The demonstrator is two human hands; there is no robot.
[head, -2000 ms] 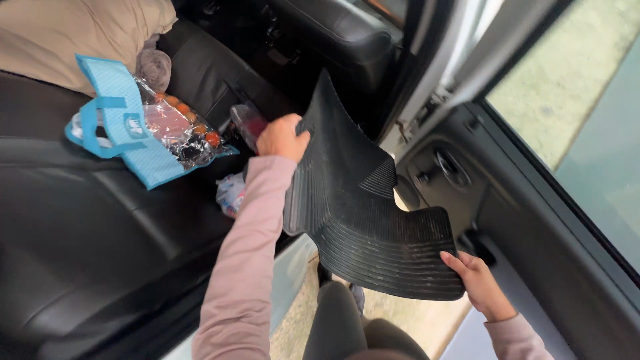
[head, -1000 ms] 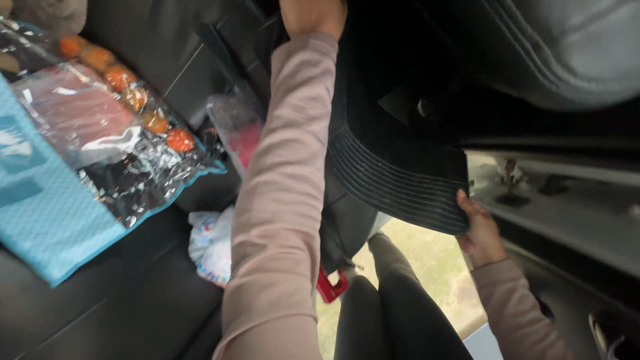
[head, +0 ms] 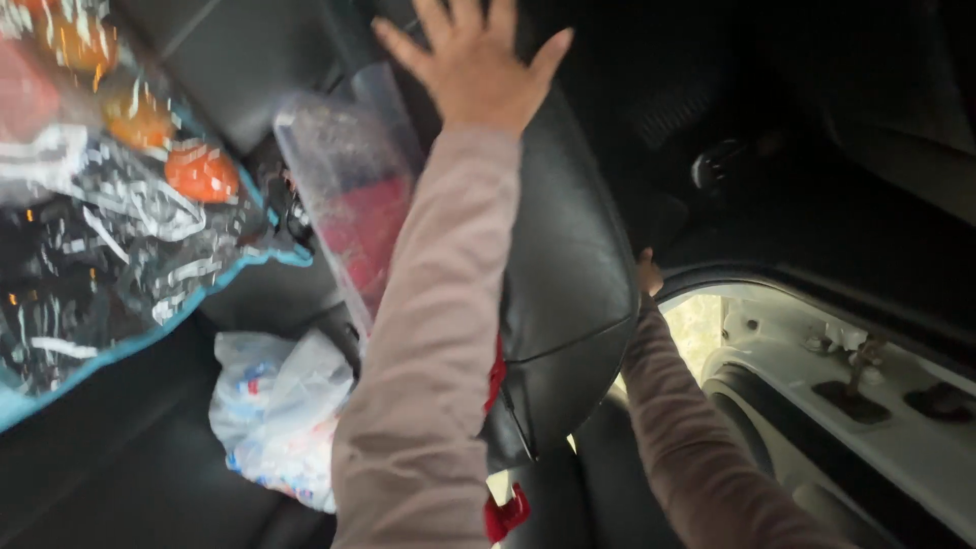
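My left hand (head: 482, 72) is spread flat at the top centre, fingers apart, on or just over the black leather car seat (head: 564, 252); whether it touches is hard to tell. Low at the right edge of that seat, my right hand (head: 650, 273) is mostly hidden behind the seat edge, so what it holds does not show. The dark footwell (head: 686, 191) lies beyond, with a ribbed dark patch (head: 675, 118), perhaps part of the rubber floor mat, and a small shiny metal part (head: 713, 166).
A blue-edged clear bag (head: 137, 229) with orange fruit lies at left. Beside my left forearm are a clear plastic box (head: 343, 191) with something red inside and a white plastic bag (head: 282, 412). A red object (head: 509, 515) sits below the seat. The door frame (head: 801, 358) is at right.
Both hands held the black ribbed mat outside the seat two seconds ago. My left hand is now spread with no mat in it, and my right hand has gone down behind the seat edge. The view has moved closer in.
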